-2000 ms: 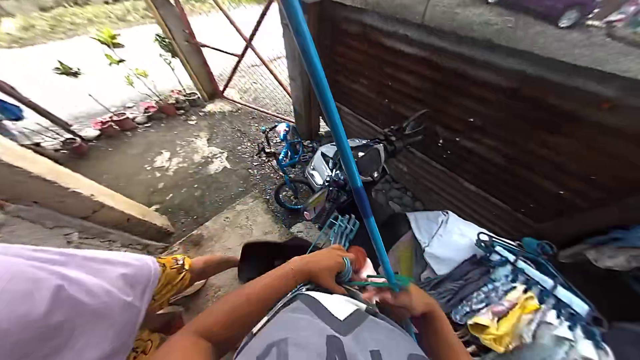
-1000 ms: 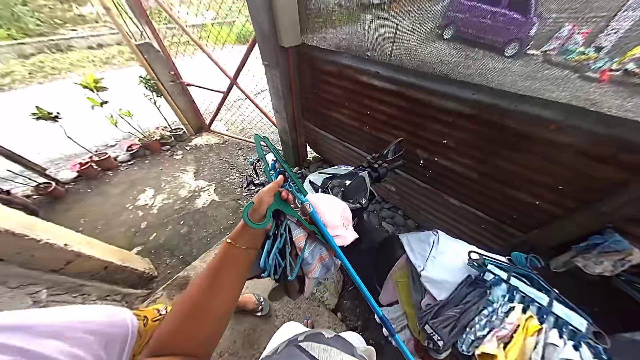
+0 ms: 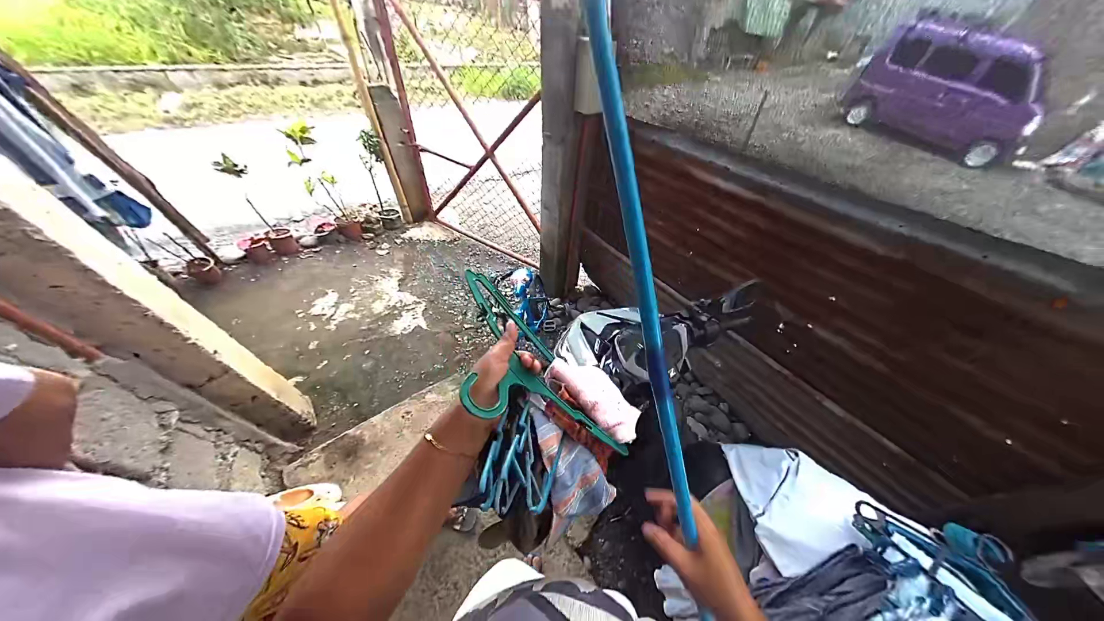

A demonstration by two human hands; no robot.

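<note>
My left hand [image 3: 504, 362], with a thin bracelet at the wrist, holds a green plastic clothes hanger [image 3: 565, 401] by its neck, the hook pointing toward me. Blue hangers [image 3: 517, 466] hang below that hand, beside a plaid cloth [image 3: 576, 483] and a pink-white cloth [image 3: 599, 401]. My right hand [image 3: 690, 543], lower right, is at the blue pole [image 3: 642, 285], which slants up past the top edge of the view; its thumb and fingers are around the pole, though the grip is partly hidden. White cloth [image 3: 798, 500] and dark clothes [image 3: 819, 591] lie to its right.
A person in a lilac shirt [image 3: 129, 543] stands close at left, by a low concrete wall [image 3: 155, 319]. Ahead are a motorcycle [image 3: 638, 345], a small blue bicycle [image 3: 528, 297], a post [image 3: 562, 147] and potted plants [image 3: 280, 241]. A rusty corrugated metal fence [image 3: 819, 328] runs along the right.
Two seconds ago both hands were close together at the pole. My left hand now holds the green hanger forward, and my right hand has come into view at the pole since one second ago.
</note>
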